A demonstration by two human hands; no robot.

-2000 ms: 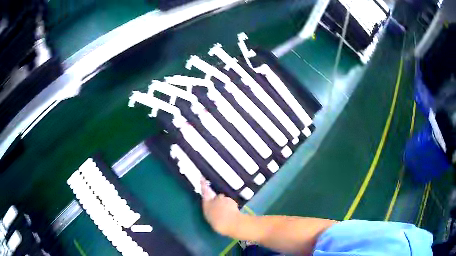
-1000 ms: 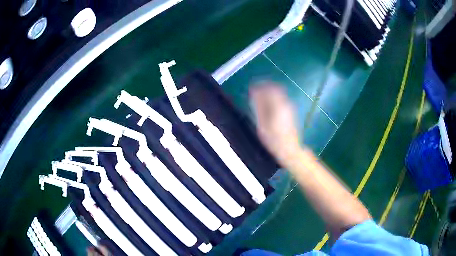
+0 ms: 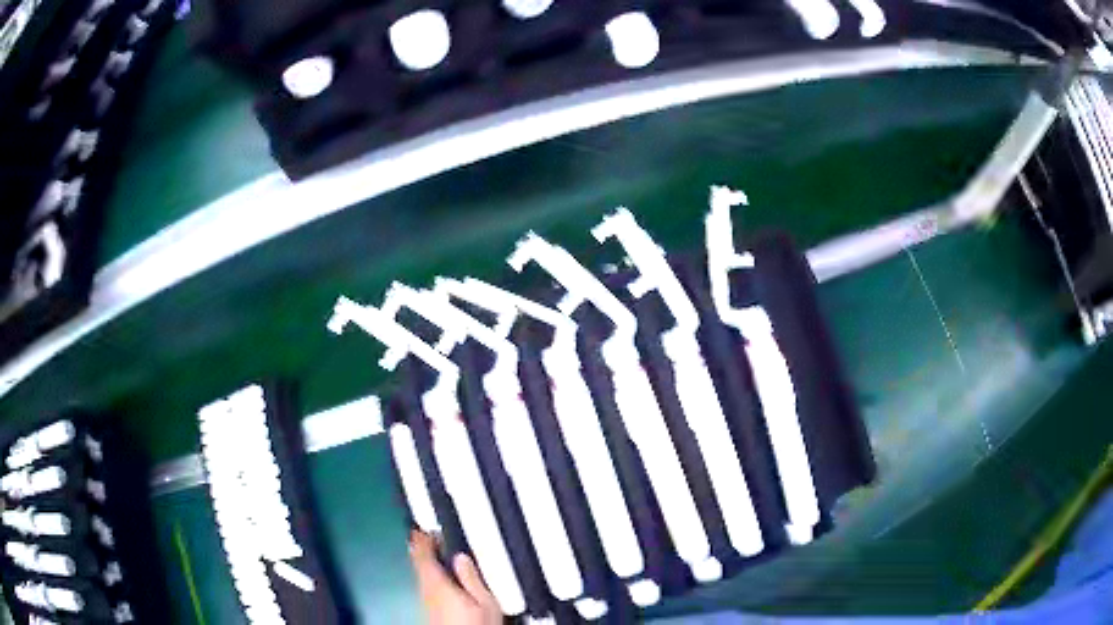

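Note:
Several long white parts (image 3: 635, 458) lie side by side in the grooves of a wide slotted black tray (image 3: 830, 391). Their thin cranked ends stick out past the far edge. The rightmost part (image 3: 781, 427) has a dark strip of tray on its right. My left hand (image 3: 454, 592) is at the tray's near left, cut off by the bottom edge. Its fingertips are at the lower end of a narrow white part (image 3: 413, 476) along the tray's left side. The fingers hide the contact. My right hand is out of view; blue sleeve cloth shows at lower right.
A narrow small-parts tray (image 3: 293, 488) with dense scalloped white rows stands on the left. Another dark tray (image 3: 104, 537) with white pieces is farther left. Behind the curved pale rail (image 3: 488, 140) is a black tray (image 3: 330, 128) with round white ends. A yellow floor line (image 3: 1050, 531) runs at lower right.
My right hand, blurred beside the tray's right side a second ago, has left the picture. The view has turned and shifted, showing more of my left hand by the narrow white part.

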